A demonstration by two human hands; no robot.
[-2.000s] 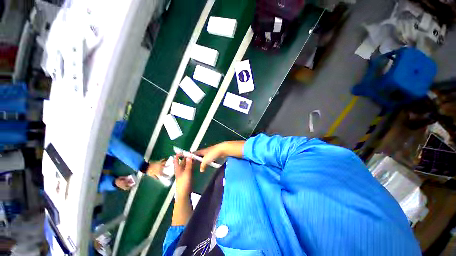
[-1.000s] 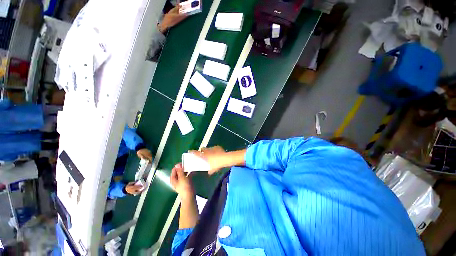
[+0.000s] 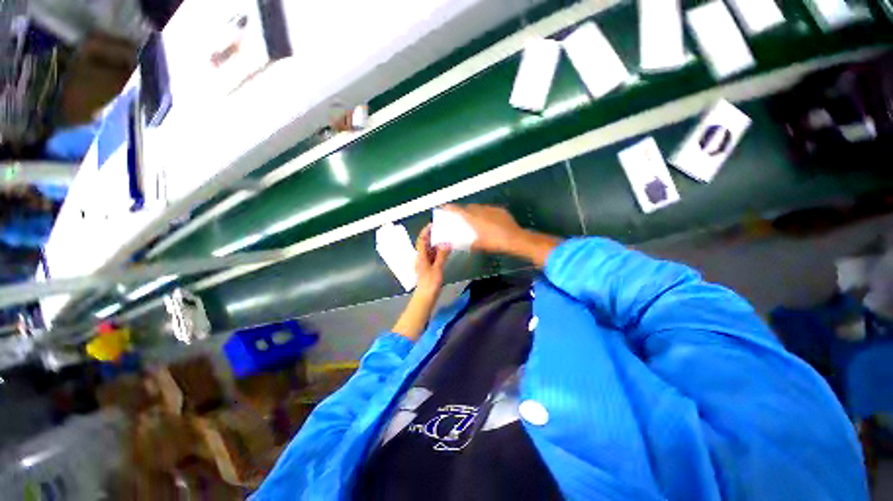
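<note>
A plain white retail box [image 3: 453, 229] is held between my two hands over the side work surface [image 3: 529, 196]. My left hand [image 3: 429, 259] grips its left end with the fingertips. My right hand [image 3: 493, 231] holds its right side, and its fingers are partly hidden. The box is blurred, so whether it is open or closed is unclear. Another plain white box [image 3: 397, 256] lies just left of my left hand. Two white boxes with dark pictures, one upright in view [image 3: 647, 176] and one tilted [image 3: 712, 141], lie to the right on the side surface.
Several plain white boxes, one at the near end [image 3: 536, 74], lie on the green conveyor belt [image 3: 431, 157]. A pale rail [image 3: 519, 168] separates belt and side surface. A dark case [image 3: 832, 122] stands far right, a white bundle [image 3: 187, 315] far left. A blue stool [image 3: 270, 346] is below.
The view has turned, so the belt now runs across the picture. The box stays between my hands. The plain box beside my left hand shows more fully, and the other worker's blue sleeves have left view.
</note>
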